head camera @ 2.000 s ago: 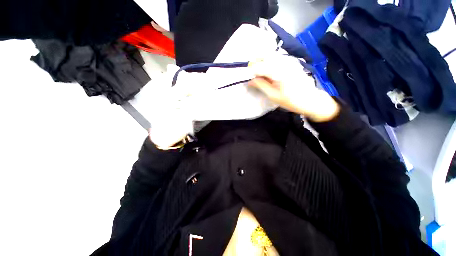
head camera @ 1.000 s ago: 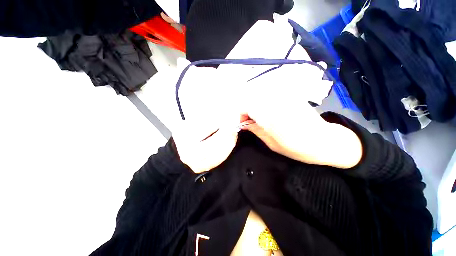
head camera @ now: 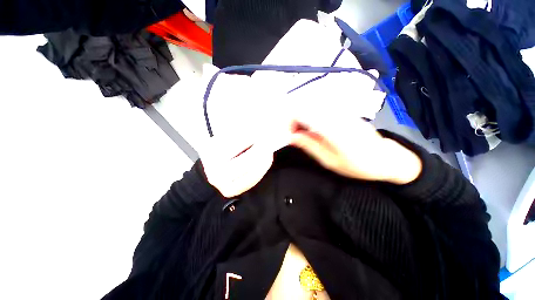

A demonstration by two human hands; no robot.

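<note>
A white garment point(head camera: 317, 47) lies over my lap, overexposed so its folds hardly show. A navy piping line point(head camera: 281, 69) curves across it, with a shorter dark line at its right. My left hand point(head camera: 240, 170) is at the garment's near left edge, washed out against the cloth; its fingers cannot be made out well. My right hand point(head camera: 337, 149) is at the near edge, right of my left hand, its fingertips blurred and reddish. Whether it holds a small tool or cloth cannot be seen.
Crumpled black cloth point(head camera: 120, 67) lies at the left, below a red-orange stool point(head camera: 185, 34). A person's dark sleeve and hand show at the top left. A blue crate point(head camera: 401, 108) and a pile of navy pieces point(head camera: 463, 70) with pale strings are at the right.
Over the last second my right hand has moved slightly up and away from my left hand. Earlier it was further up on the garment by the piping, and the hands were apart.
</note>
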